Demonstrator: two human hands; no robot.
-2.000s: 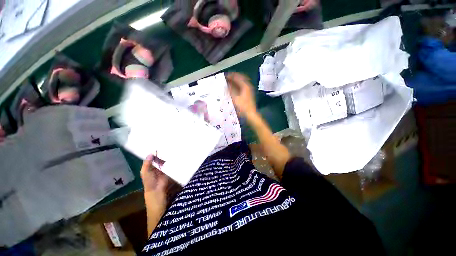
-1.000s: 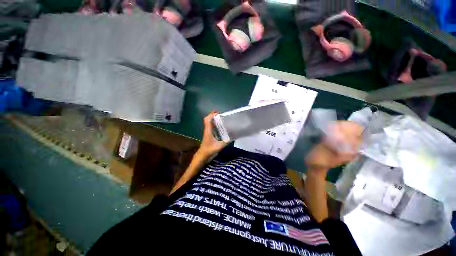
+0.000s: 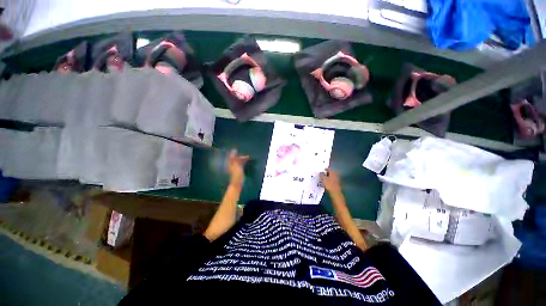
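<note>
A flat box blank (image 3: pixel 297 161) with a pink headphone picture lies on the green bench in front of me. My left hand (image 3: pixel 237 165) is in the air or on the bench to the left of the blank, apart from it, fingers spread and empty. My right hand (image 3: pixel 327 180) is at the blank's right edge; it is blurred, and whether it grips the edge cannot be told. Rows of retail boxes (image 3: pixel 114 155) stand at the left. A crumpled plastic bag (image 3: pixel 467 173) lies at the right with printed cartons (image 3: pixel 440 216) in or under it.
Pink headphones (image 3: pixel 340 80) on dark pads (image 3: pixel 311 66) line the belt behind. A metal post (image 3: pixel 479 89) slants across the right. Small white pieces (image 3: pixel 380 154) lie beside the bag. A blue cloth (image 3: pixel 473 24) is on the shelf. A brown shipping carton (image 3: pixel 114 263) is below the bench edge.
The greyish box in my left hand is gone from it, and that hand is empty. My right hand has moved left from the small white pieces to the blank. The view has shifted.
</note>
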